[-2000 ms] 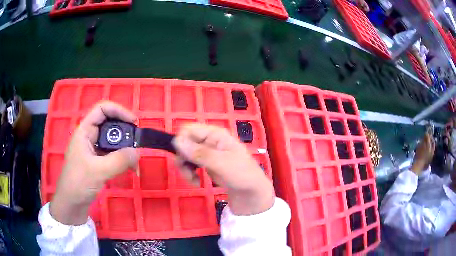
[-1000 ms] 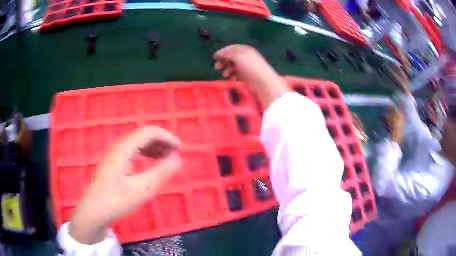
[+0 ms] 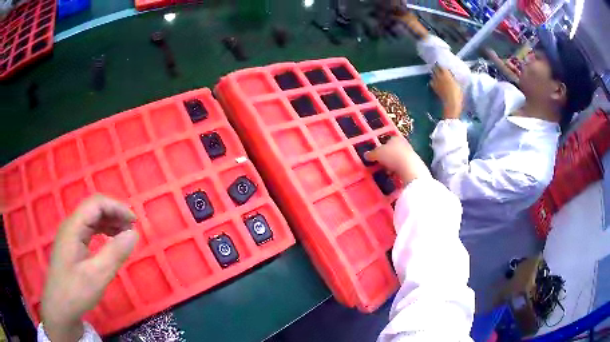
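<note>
My left hand (image 3: 90, 264) is over the left part of the red foam tray (image 3: 155, 179). Its fingers and thumb are curled towards each other with a gap, and no object shows in it. My right hand (image 3: 398, 160) is at the second red tray (image 3: 311, 194), its fingertips on a black piece (image 3: 365, 151) in a pocket; whether they grip it is hidden. Several watch bodies sit in the first tray's right-hand pockets, one of them with its round sensor ring up (image 3: 224, 250).
Loose silver pins (image 3: 155, 329) lie at the first tray's near edge. Dark watches (image 3: 162, 50) lie along the green belt. A person in white (image 3: 495, 147) and a cap works at the right, near a gold-coloured heap (image 3: 392, 112). A box with dark cords (image 3: 528, 294) stands lower right.
The watch with strap has left my hands. My right hand reached over the belt, then came back to the second tray. The view has turned right, and both trays appear further left.
</note>
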